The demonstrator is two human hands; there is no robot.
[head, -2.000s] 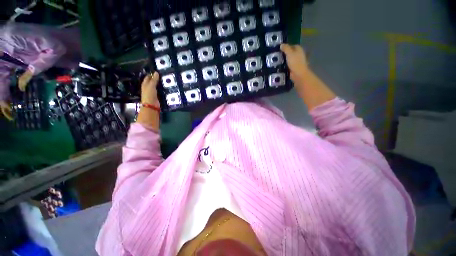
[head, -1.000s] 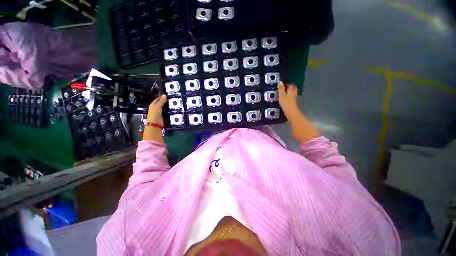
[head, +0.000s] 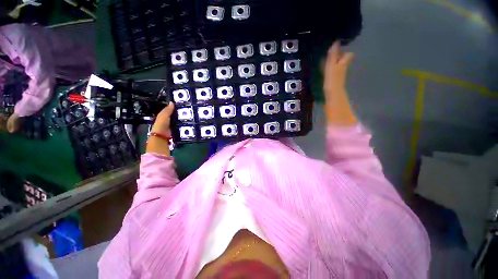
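Observation:
A black blister tray (head: 213, 102) lies in front of me, its pockets filled with rows of silver-white square parts (head: 248, 90) with dark round centres. My left hand (head: 164, 121) is at the tray's left edge, thumb against it; the fingers under the edge are hidden. My right hand (head: 337, 61) is off the tray, up to its right, with nothing seen in it. Behind the filled tray is another black tray (head: 289, 19) with two silver-white parts (head: 240, 12) showing; its far side is cut off by the picture's edge.
An empty-looking black tray (head: 150, 32) lies at the back left. A black fixture (head: 131, 101) with a red piece (head: 77, 98) and white paper (head: 98, 87) stands left. Beyond is a part-filled tray (head: 104, 144). Another person's pink sleeve (head: 35, 60) is at far left.
The filled tray came down towards me, away from the back tray, with both hands on it. My right hand has since let go and moved up and right; my left hand stays at the edge.

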